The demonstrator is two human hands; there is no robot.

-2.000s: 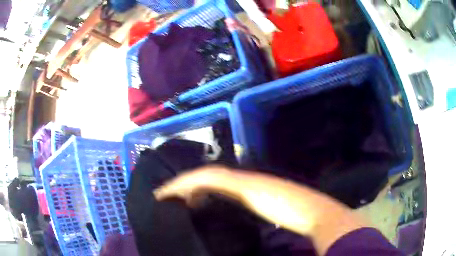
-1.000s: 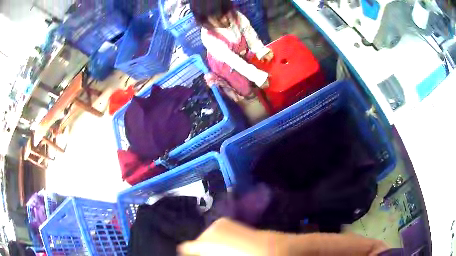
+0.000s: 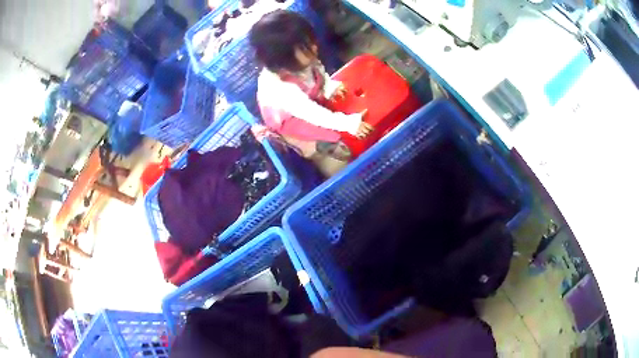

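Only a sliver of skin of my right hand or wrist (image 3: 361,352) shows at the bottom edge. Its fingers are not visible, so its grip cannot be told. My left hand is out of the picture. Just above the sliver, dark garments (image 3: 235,328) are heaped over the lower middle blue crate (image 3: 231,264), with a white piece (image 3: 245,288) behind them. A large blue crate (image 3: 371,162) to the right holds a dark heap (image 3: 420,224) that hangs over its near side. A small pale spot shows on the hanging cloth.
A person (image 3: 298,98) leans on the red stool (image 3: 378,98) behind the crates. Another blue crate (image 3: 273,199) holds purple cloth (image 3: 203,192). A slatted blue crate (image 3: 129,335) is at lower left. The white machine table (image 3: 560,126) runs along the right.
The view has shifted, and the person beside the stool now shows more fully. My right hand, earlier stretched leftward over the dark garments, has dropped almost out of the bottom edge.
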